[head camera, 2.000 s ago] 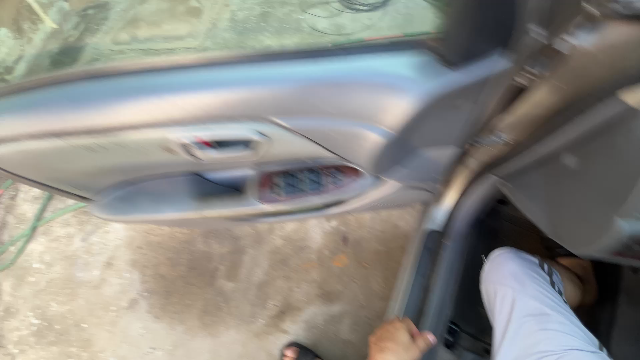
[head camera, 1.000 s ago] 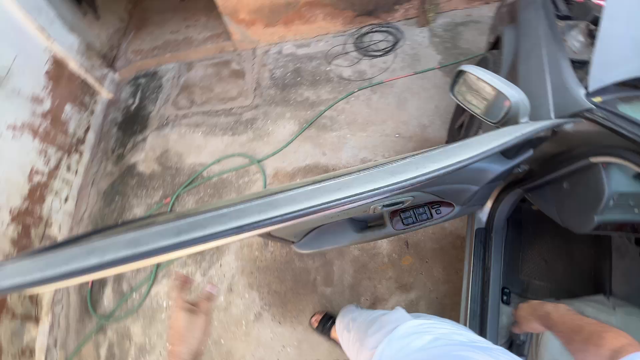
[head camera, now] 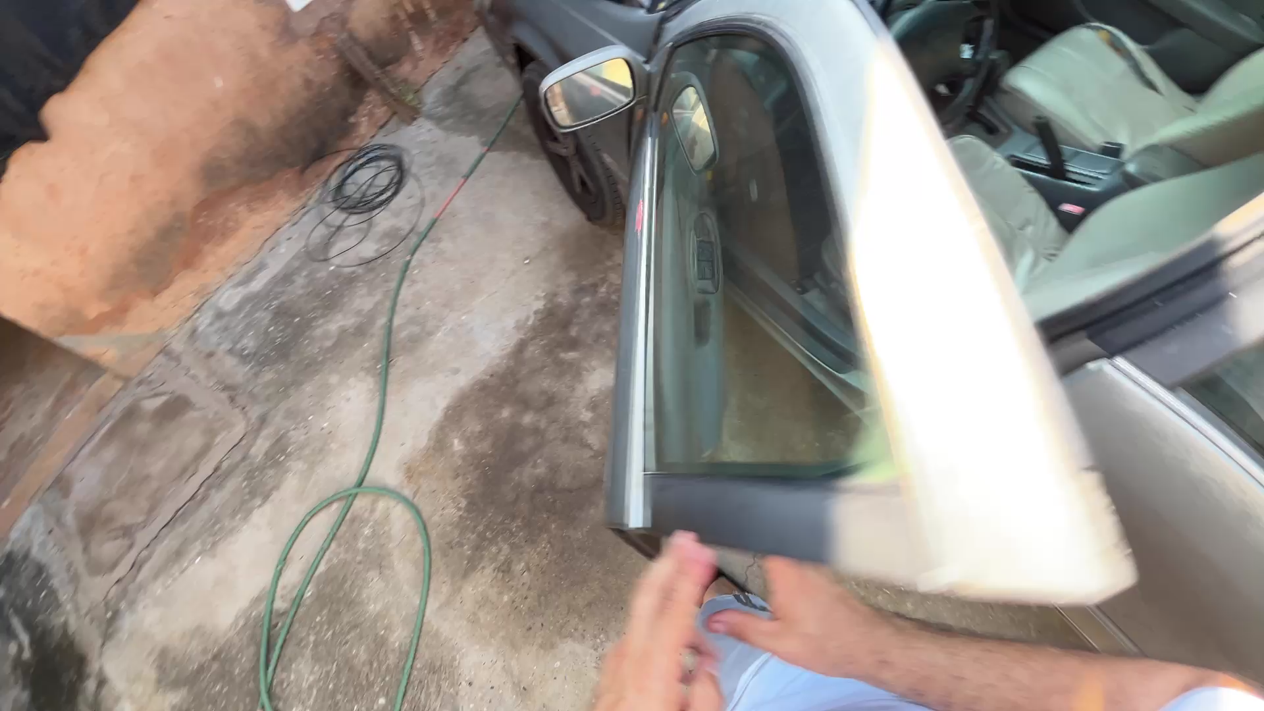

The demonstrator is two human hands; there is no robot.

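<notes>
A silver car door [head camera: 746, 504] stands partly open, its window glass [head camera: 780, 395] and side mirror [head camera: 590, 91] facing me. At the door's rear lower corner is my left hand [head camera: 664, 632], blurred, fingers pointing up, with nothing seen in it. My right hand [head camera: 805, 617] is just beside it, thumb apart from the fingers, below the dark strip under the window. Whether either hand touches the door cannot be told. The door's inner switch panel [head camera: 704, 259] shows through the glass. Bright glare covers the rear part of the window frame.
A green hose [head camera: 383, 380] loops over the concrete floor on the left, with a coil of black cable [head camera: 365, 183] farther up. An orange wall [head camera: 188, 148] bounds the upper left. Past the door are the car's seats [head camera: 1091, 79] and the rear door [head camera: 1175, 494].
The view has swung from the door's inner side to its outer side. The hand seen at the sill two seconds ago has left it. Both hands are now near the door's rear edge.
</notes>
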